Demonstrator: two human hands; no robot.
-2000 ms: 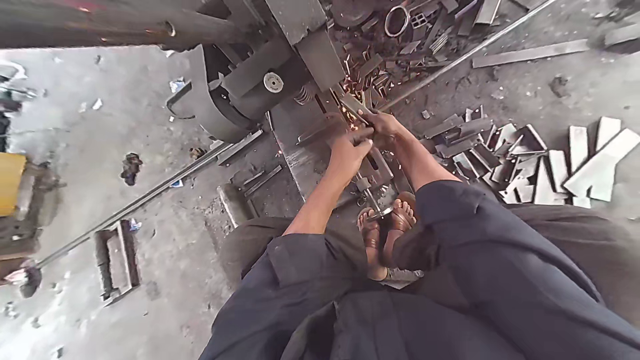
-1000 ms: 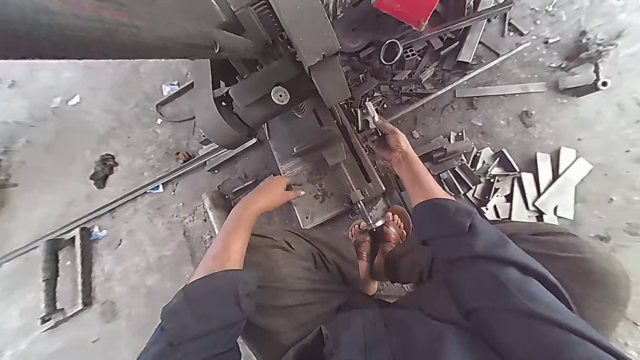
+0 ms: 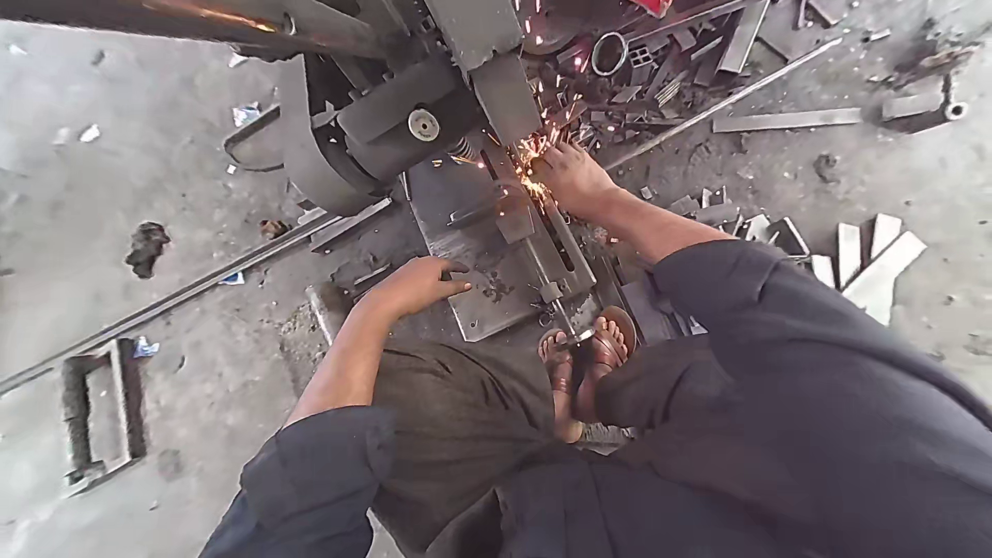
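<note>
A metal-cutting chop saw with a dark motor housing (image 3: 411, 116) stands over a flat steel base plate (image 3: 465, 298). Its vise (image 3: 554, 240), with a screw and handle, runs down toward my feet. Sparks spray beside the blade guard (image 3: 508, 97). My right hand (image 3: 572, 177) is at the sparks, on the far side of the vise, fingers curled; whatever it touches or holds is hidden by glare and the hand itself. My left hand (image 3: 422, 287) hovers by the left edge of the base plate, fingers apart, holding nothing.
Metal offcuts (image 3: 666, 77) and a steel ring (image 3: 609, 54) lie beyond the saw. Flat steel pieces (image 3: 883, 263) lie at right. A long bar (image 3: 178, 302) crosses the floor at left, near a rectangular metal frame (image 3: 128, 403). My sandalled feet (image 3: 608, 345) are close to the vise handle.
Two seconds ago both hands were together at the vise; the left has since moved back to the left. Sparks, not seen one second ago, now fly by my right hand.
</note>
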